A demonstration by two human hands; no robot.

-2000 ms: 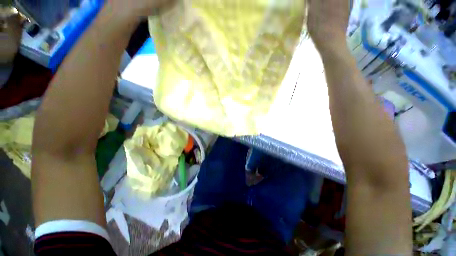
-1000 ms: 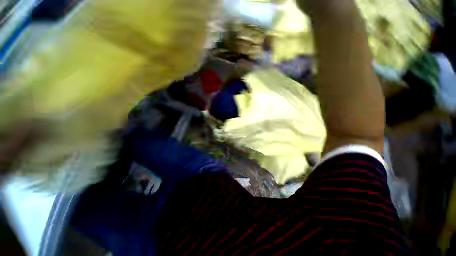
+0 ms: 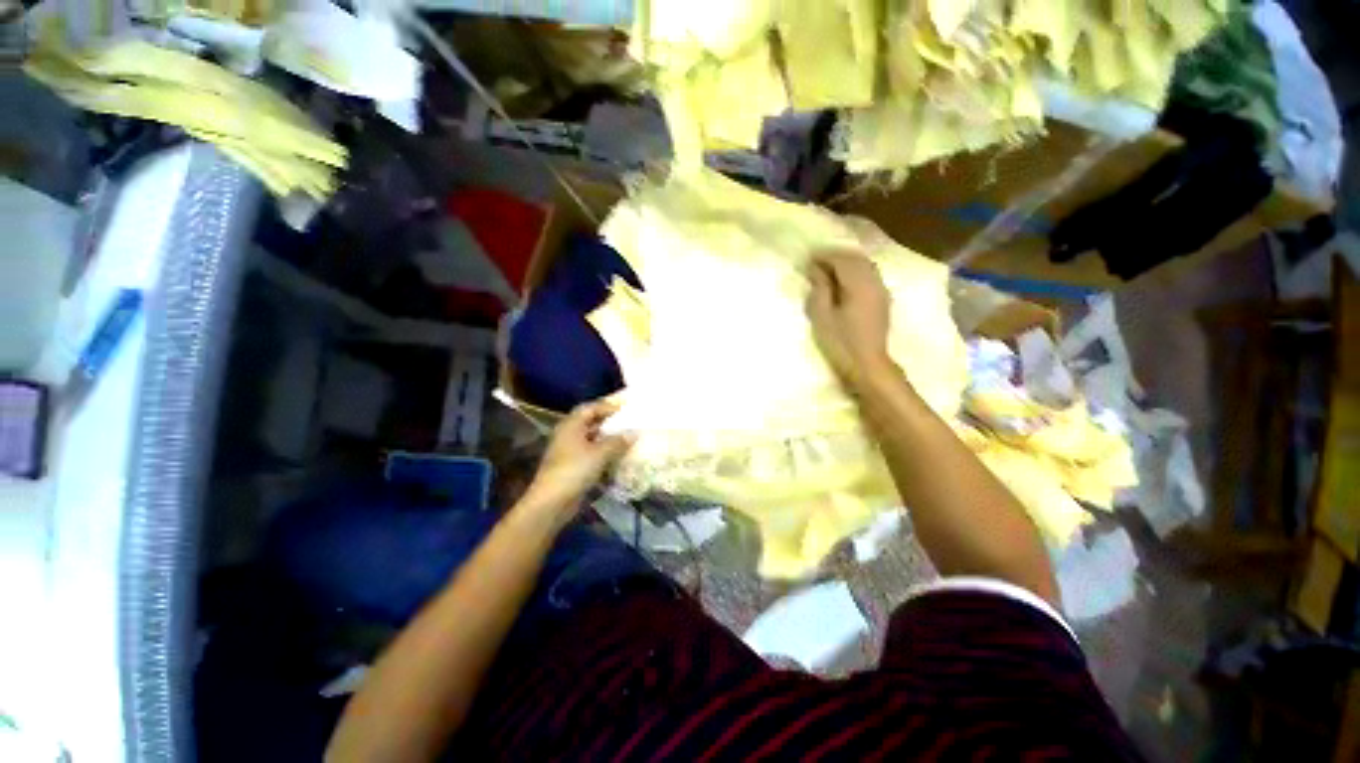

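A pale yellow garment panel (image 3: pixel 731 328) lies spread out in front of me, to the right of the sewing table, its middle glaring white. A ruffled or lace-like band runs along its near edge. My left hand (image 3: pixel 585 447) pinches the panel's near left corner between thumb and fingers. My right hand (image 3: pixel 850 313) rests on the panel's right part with fingers curled; whether it grips the fabric cannot be told. What lies under the panel is hidden.
The white sewing table (image 3: pixel 90 492) with its grey ruler-like edge is at the left. Yellow strips (image 3: pixel 209 112) lie at the upper left. Yellow pieces (image 3: pixel 955 67) hang along the top. Dark blue cloth (image 3: pixel 567 336) is left of the panel. Scraps (image 3: pixel 1081 447) lie on the right.
The view has turned right, away from the machine. The yellow panel, held up and blurred before, is now laid out flat over the yellow pieces, with both hands at it.
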